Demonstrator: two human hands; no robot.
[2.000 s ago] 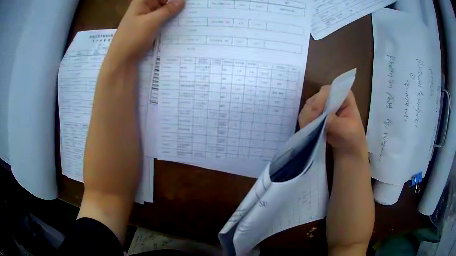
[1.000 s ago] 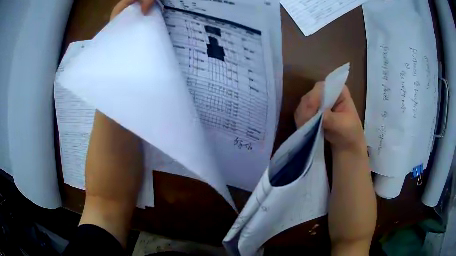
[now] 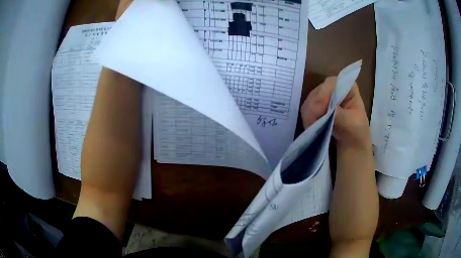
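A white sheet [image 3: 156, 60] is lifted and folded over diagonally at the upper centre, its blank back showing. My left hand [image 3: 124, 6] is at its top left corner, mostly hidden by the sheet and cut off by the top edge. Under it a printed chart [image 3: 252, 65] shows a black garment-like shape and handwriting. Another table sheet [image 3: 187, 131] lies below. My right hand [image 3: 336, 108] is closed around a folded paper packet [image 3: 273, 201] with a dark bluish inside, held upright over the table.
Printed sheets [image 3: 76, 101] lie on the brown table [image 3: 202, 189] at left, beside a large white paper roll [image 3: 25, 101]. At right are a handwritten cover sheet [image 3: 404, 90], a blue binder clip [image 3: 421, 173] and more rolls. Another printed sheet [image 3: 336, 11] is at the top.
The top table sheet has been turned up from the right and folded over, uncovering the chart with the black shape. My right hand still holds the packet in nearly the same place.
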